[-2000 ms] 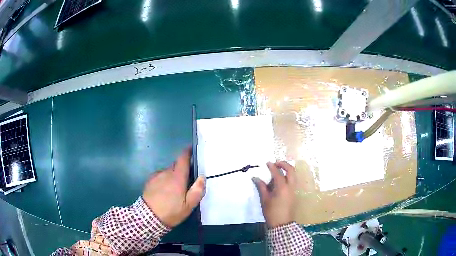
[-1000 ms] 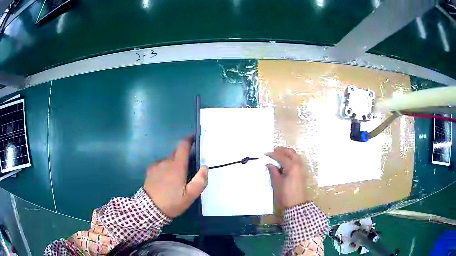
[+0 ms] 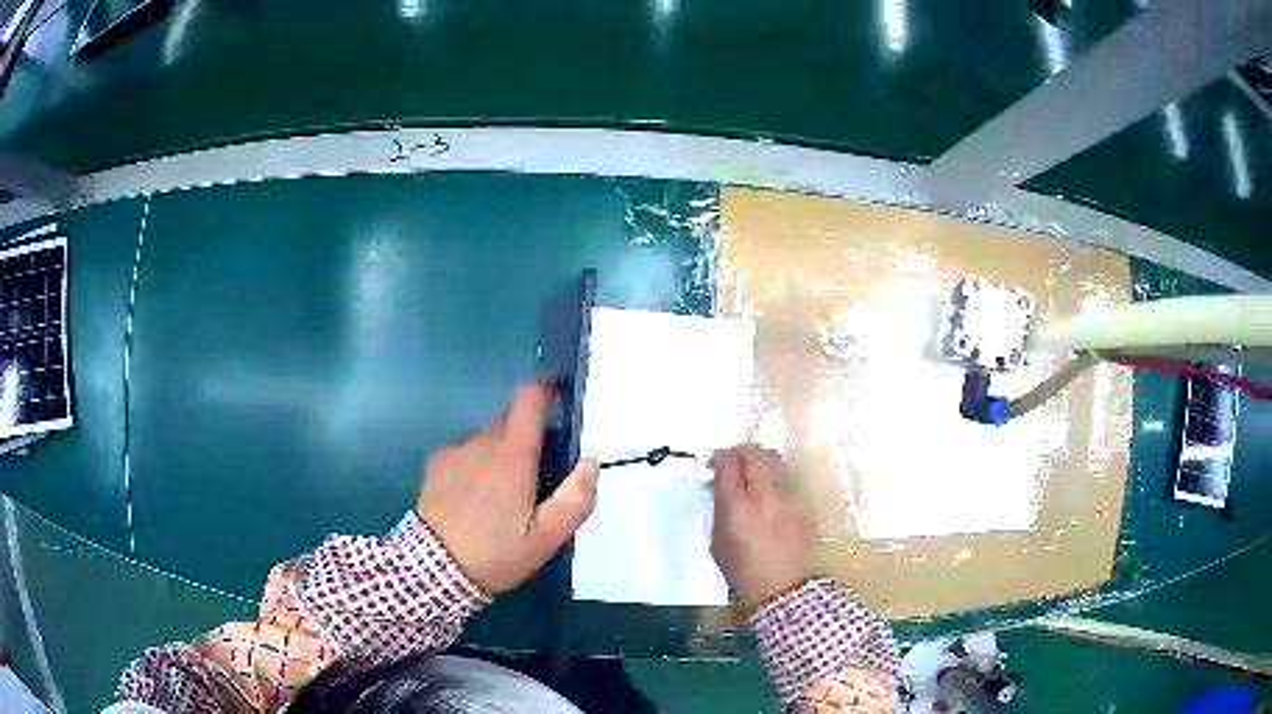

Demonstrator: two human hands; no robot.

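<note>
A white-backed panel [image 3: 656, 377] lies in front of me, its right edge at the cardboard mat. A thin black lead wire with a knot [image 3: 659, 456] runs across its white back. A black back piece [image 3: 569, 377] stands steeply tilted along the panel's left edge. My left hand [image 3: 505, 488] grips the black piece, thumb on its right side near the wire and fingers on its left. My right hand [image 3: 760, 523] is at the panel's right edge, its bent fingertips closed at the wire's right end. The grip itself is small and partly hidden.
A dispensing gun [image 3: 988, 324] with a cream hose [image 3: 1172, 324] hangs over the cardboard mat [image 3: 823, 565]. Solar panels lie at the far left [image 3: 34, 335] and far right [image 3: 1205, 435]. A pale rail [image 3: 558, 151] crosses behind. A round metal fixture [image 3: 960, 672] is below the mat.
The black piece has tilted over more to the left, showing more of its face. The wire's right end and my right hand have moved left relative to the mat.
</note>
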